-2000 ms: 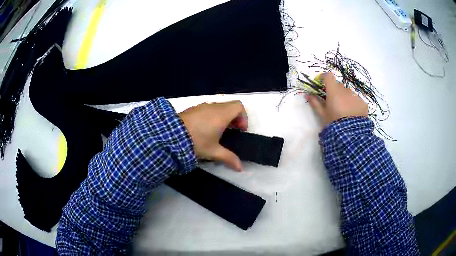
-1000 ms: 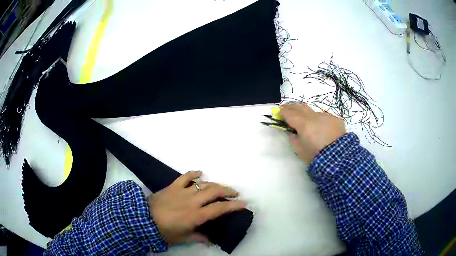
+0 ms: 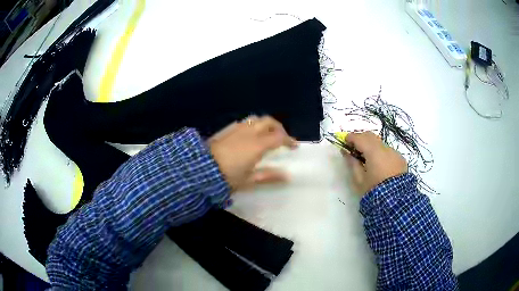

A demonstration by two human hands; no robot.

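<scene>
A large fanned stack of black fabric pieces (image 3: pixel 227 91) lies across the table, with thread tails (image 3: pixel 328 74) along its right edge. My left hand (image 3: pixel 250 150) is blurred at the stack's lower edge, thumb apart from the fingers; I cannot tell whether it grips the fabric. My right hand (image 3: pixel 378 162) holds thread snips (image 3: pixel 348 148) with a yellow grip, blades pointing left, just right of the stack's lower right corner. Separate black strips (image 3: pixel 239 250) lie nearer me, below my left hand, their squared ends to the right.
A tangle of cut threads (image 3: pixel 398 128) lies beyond my right hand. A power strip (image 3: pixel 438 34) and a black adapter (image 3: pixel 481 54) with a thin cable are at the upper right. A shaggy black bundle (image 3: pixel 34 102) lies at the far left, near a yellow stripe (image 3: pixel 122 48) on the table.
My left hand has moved up from the near strips to the large stack's lower edge. My right hand has shifted slightly right and down, still holding the snips. The view has shifted a little.
</scene>
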